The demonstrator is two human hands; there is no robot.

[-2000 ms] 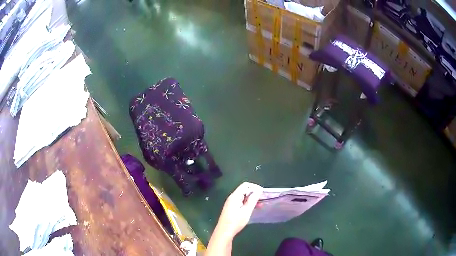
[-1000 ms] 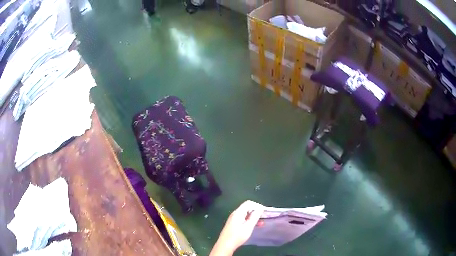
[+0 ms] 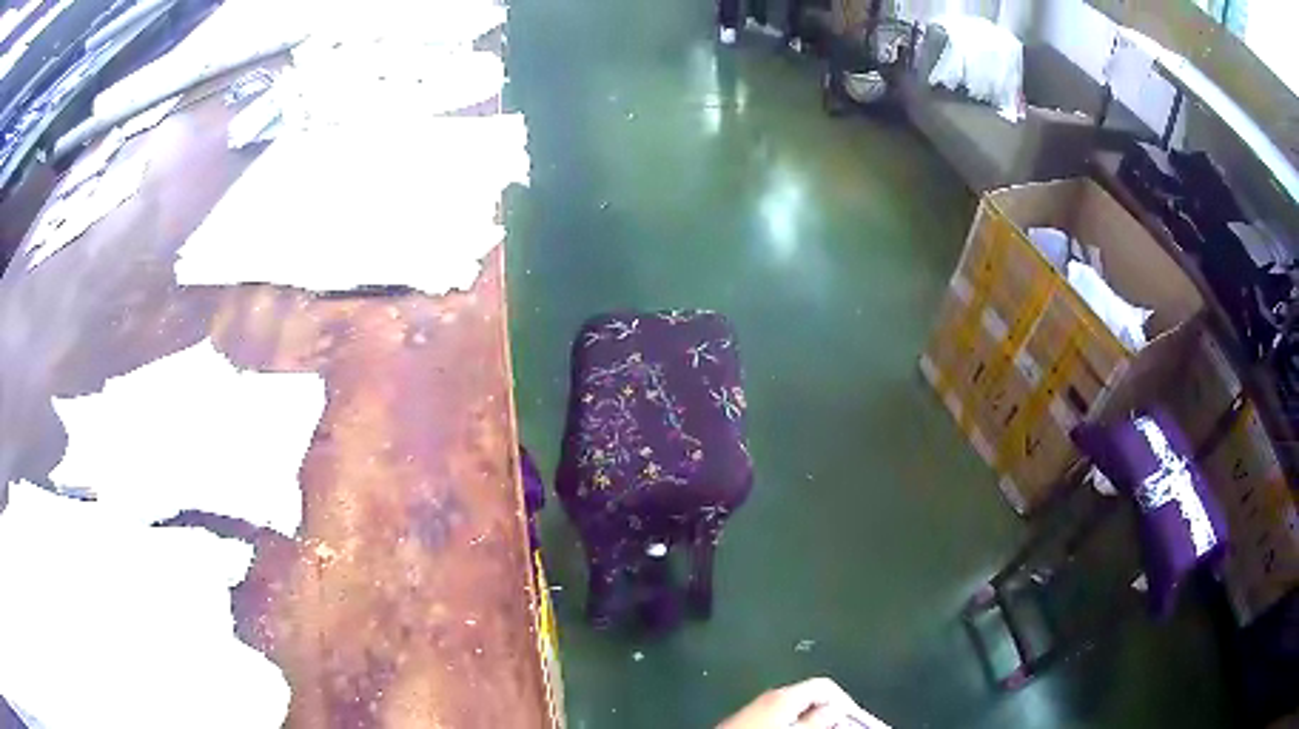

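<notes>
My left hand (image 3: 801, 706) is at the bottom edge, right of centre, and mostly cut off. Its fingers are bent over the pale edge of the paper sheets (image 3: 861, 716), of which only a sliver shows. My right hand is out of the picture.
A brown table (image 3: 413, 499) on the left bears white cut fabric stacks (image 3: 371, 200) and loose white pieces (image 3: 200, 442). A flowered stool (image 3: 655, 413) stands beside it. On the right are an open carton (image 3: 1026, 342) and a purple-topped stool (image 3: 1168, 513). Far off, a person's feet (image 3: 729, 32) show.
The view has turned left and tilted up, so table, stool and carton sit further right. My left hand and the sheets have gone from fully visible to mostly below the bottom edge.
</notes>
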